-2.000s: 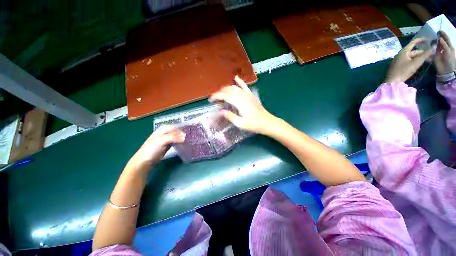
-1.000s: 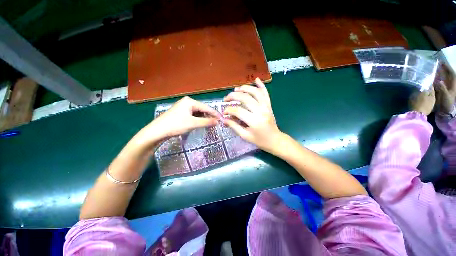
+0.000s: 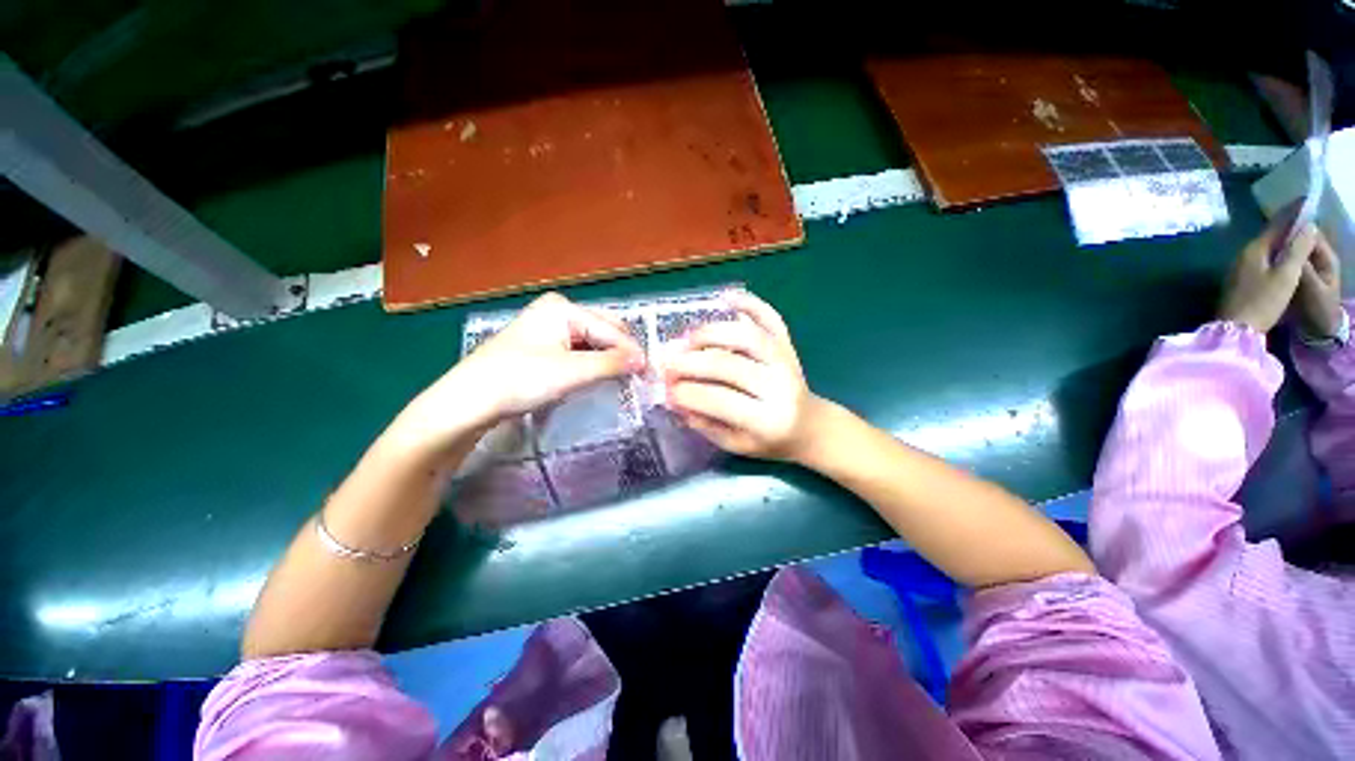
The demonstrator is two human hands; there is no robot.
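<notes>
A thin glossy die-cut sheet (image 3: 587,460) with dark speckled blocks in a grid lies on the green bench, just in front of the brown board. My left hand (image 3: 531,361) and my right hand (image 3: 743,381) are above its middle, with fingertips close together. Something small and pale, perhaps a film edge, is pinched between the fingertips; it is too small to tell exactly. The hands hide part of the sheet's upper half.
A brown board (image 3: 587,179) lies behind the sheet, a second brown board (image 3: 1025,119) behind right, with a patterned sheet (image 3: 1141,190) on its edge. A neighbour's hands (image 3: 1281,280) hold a thin sheet at right. A grey post (image 3: 149,186) stands left.
My hands have come together over the sheet, which now lies flatter on the bench. In the last second my right fingers curled in more. The neighbour's hands now hold a sheet upright.
</notes>
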